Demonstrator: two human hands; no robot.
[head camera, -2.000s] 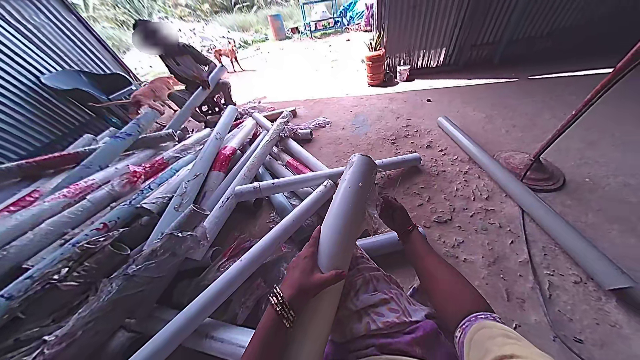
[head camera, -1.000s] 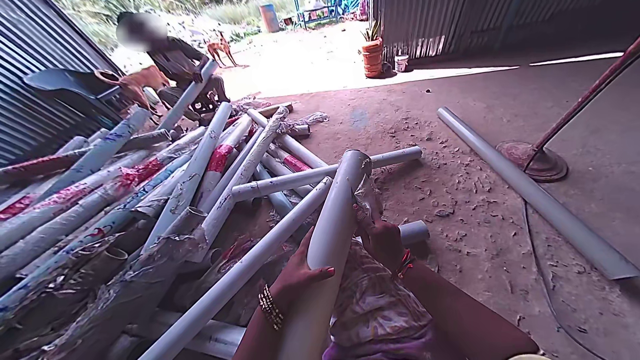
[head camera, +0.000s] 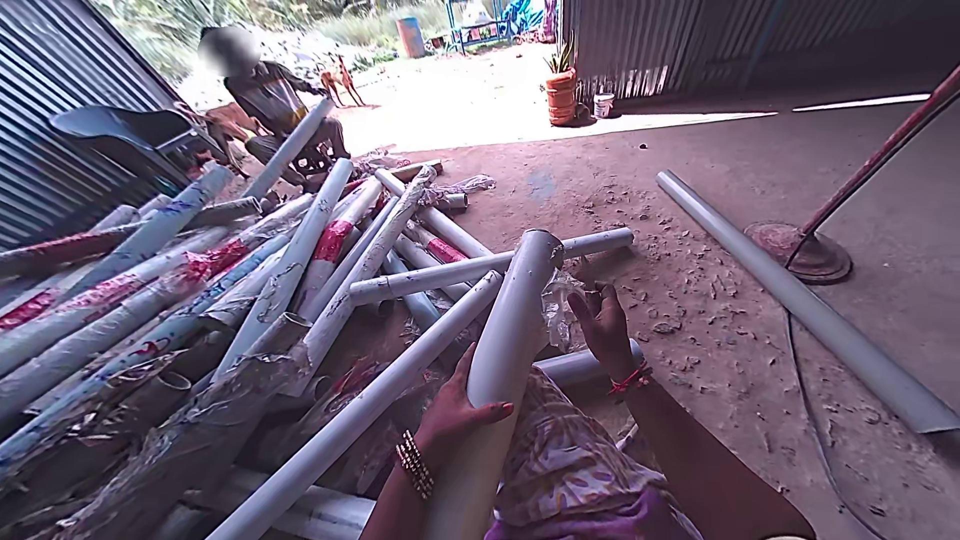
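A thick pale plastic pipe (head camera: 504, 352) slants up from my lap, its far end pointing away from me. My left hand (head camera: 457, 409) is wrapped around its lower half, thumb across the top. To the right of the pipe's upper part is my right hand (head camera: 606, 330), with fingers curled near a wad of clear plastic film (head camera: 559, 304); whether it grips the film is hard to tell. A thinner pale pipe (head camera: 367, 405) lies diagonally at the left of the held one. Another (head camera: 420, 277) crosses behind the held pipe's upper end.
A heap of film-wrapped pipes (head camera: 150, 300) covers the left side. On the right, a long grey pipe (head camera: 787, 292) lies beside a round metal stand base (head camera: 799, 251) and a cable (head camera: 806, 405). A person (head camera: 281, 105) sits behind the heap near a chair (head camera: 127, 131), holding a pipe.
Since one second ago, my right hand has moved away from the pipe, out to the right. My left hand still holds the pipe. Plastic film now shows between pipe and right hand.
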